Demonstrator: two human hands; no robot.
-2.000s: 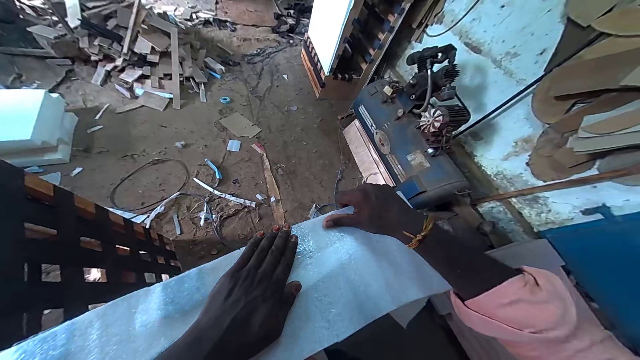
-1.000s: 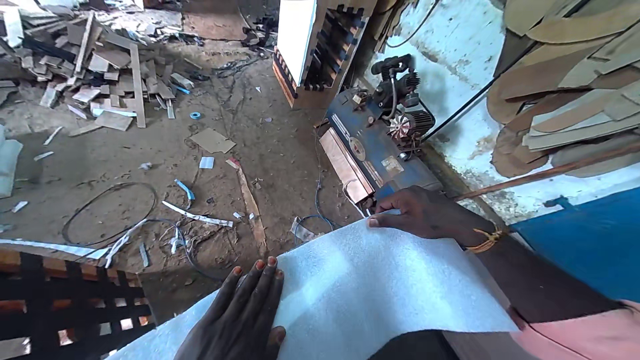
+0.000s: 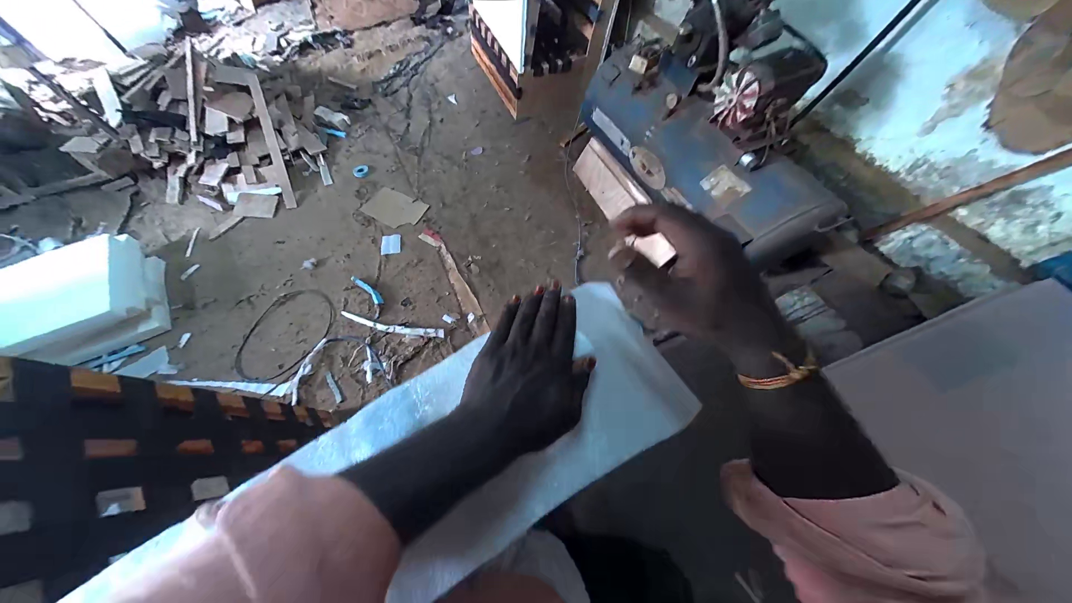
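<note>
A long strip of white foam sheet [image 3: 615,402] runs from the lower left to the middle of the view. My left hand [image 3: 529,368] lies flat on it, palm down, near its far end. Off the sheet, to the right of that end, my right hand [image 3: 691,272] is raised with its fingers curled and thumb apart; it is slightly blurred, and I see nothing clearly held in it. What lies under the sheet is mostly hidden.
A frame with woven black straps [image 3: 63,469] stands at the lower left, with white foam blocks [image 3: 75,289] beyond it. Scrap wood [image 3: 222,126] is piled farther back. A blue air compressor [image 3: 712,167] stands at the right, near a grey panel [image 3: 963,419].
My right hand has let go of the sheet's edge and lifted off it. My left hand has stayed flat on the sheet. The view has shifted.
</note>
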